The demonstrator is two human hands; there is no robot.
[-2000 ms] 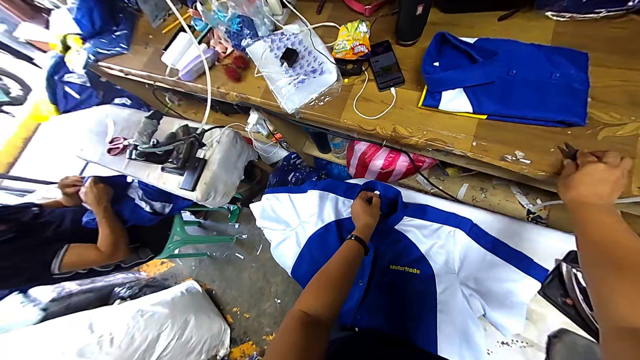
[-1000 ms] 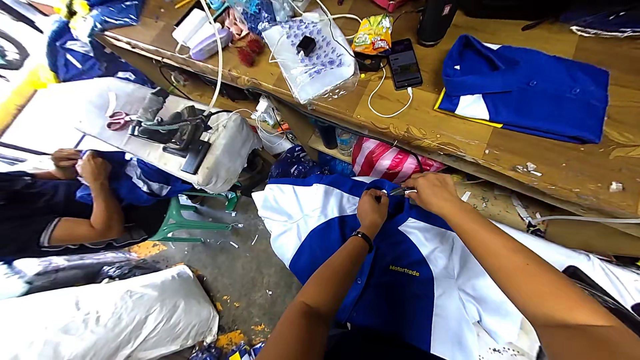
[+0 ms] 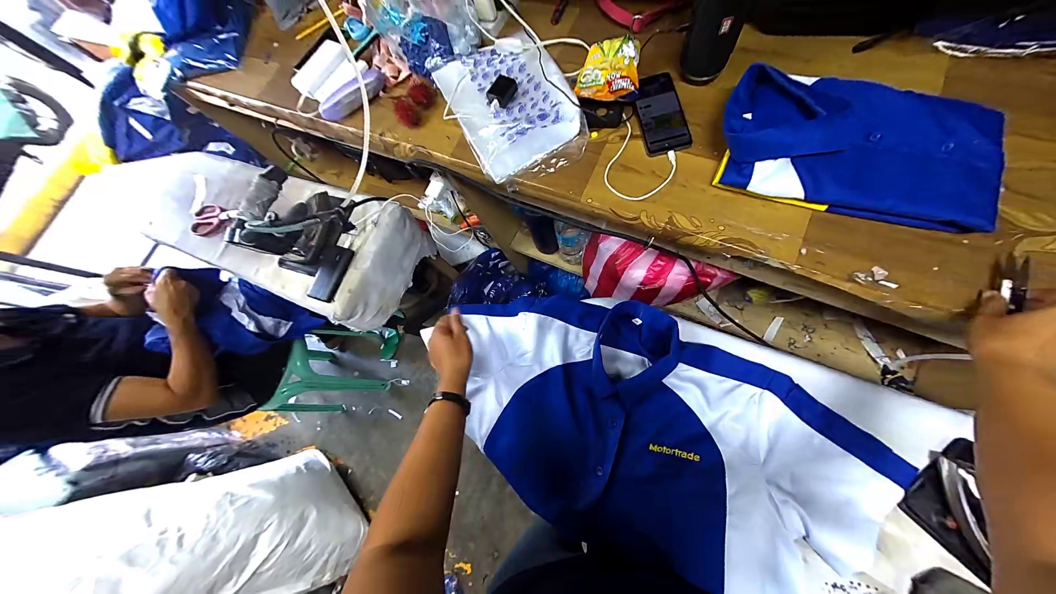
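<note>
A blue and white short-sleeved shirt [image 3: 660, 462] with a blue collar and yellow lettering on the chest lies spread on a white padded surface. My left hand [image 3: 451, 351], a dark band on its wrist, pinches the shirt's sleeve edge at the upper left. At the far right, by the edge of the wooden table, my right hand [image 3: 1002, 318] is blurred and closed around small metal thread snips [image 3: 1013, 285]. A folded blue shirt [image 3: 874, 148] lies on the table above it.
Along the wooden table [image 3: 676, 219] lie a smartphone [image 3: 662, 114] on a white cable, a snack packet [image 3: 609, 68] and a black cylindrical speaker [image 3: 711, 40]. An iron [image 3: 961, 503] appears at lower right. A co-worker [image 3: 169, 355] handles blue cloth beside a green stool [image 3: 318, 379].
My left hand has moved from the collar to the left sleeve edge. My right hand, at the collar a second ago, is back at the table's edge on the right.
</note>
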